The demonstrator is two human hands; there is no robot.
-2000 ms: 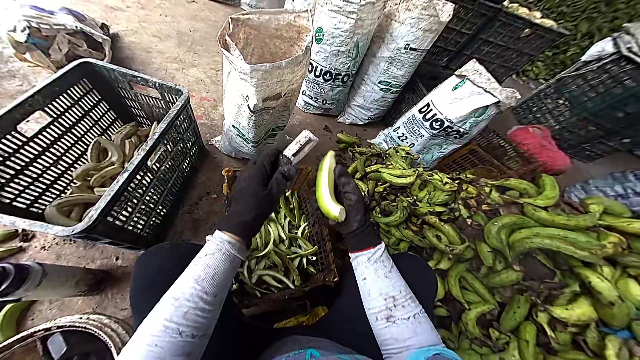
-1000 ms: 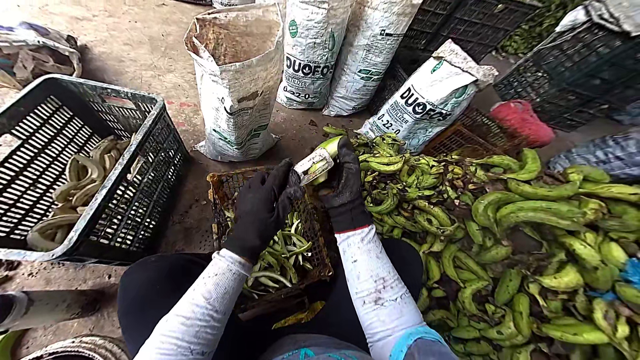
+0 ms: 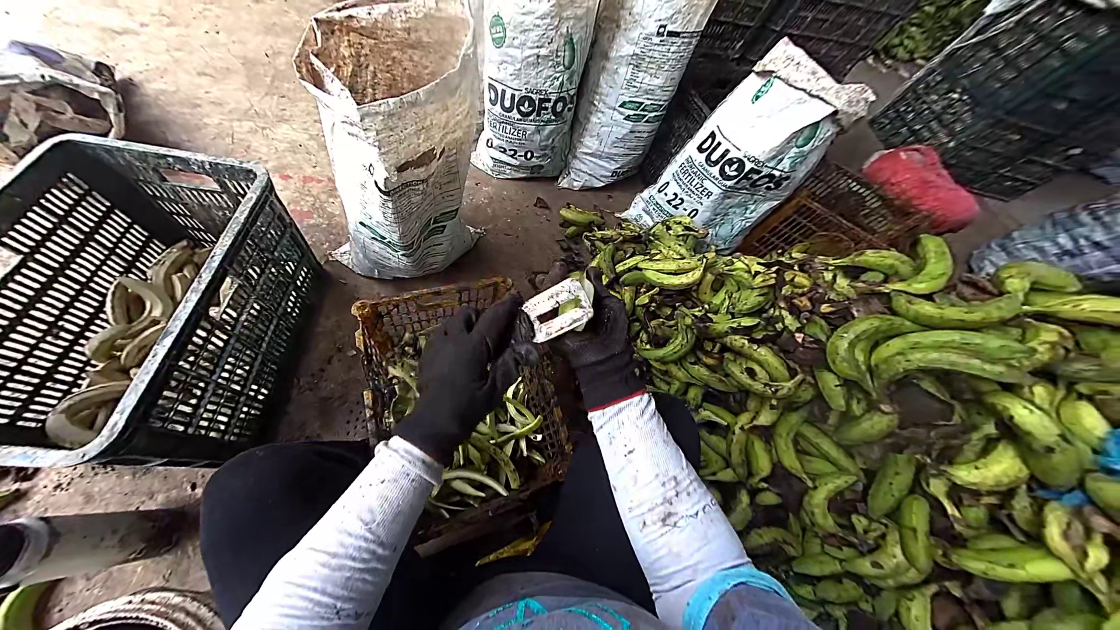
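Note:
My left hand (image 3: 464,367), in a black glove, is closed on a white slotted peeling tool (image 3: 558,310) that reaches across to the right hand. My right hand (image 3: 604,337), gloved in black too, grips a green plantain (image 3: 570,306), mostly hidden behind the tool and the fingers. The tool lies against the plantain. Below both hands stands a brown plastic crate (image 3: 376,350) holding green peel strips (image 3: 490,437). A wide heap of green plantains and peels (image 3: 945,350) lies on the floor to the right.
At the left, a black crate (image 3: 289,254) holds peeled plantains (image 3: 144,306). An upright open sack (image 3: 402,166) stands ahead, with more fertilizer sacks (image 3: 529,87) behind. A tilted sack (image 3: 735,157) and a red bag (image 3: 920,185) lie beyond the heap. A woven basket rim (image 3: 144,612) shows at lower left.
Two seconds ago the hands were apart, with the partly peeled plantain upright in the right hand. The tool is now against the plantain, which shows less between the hands.

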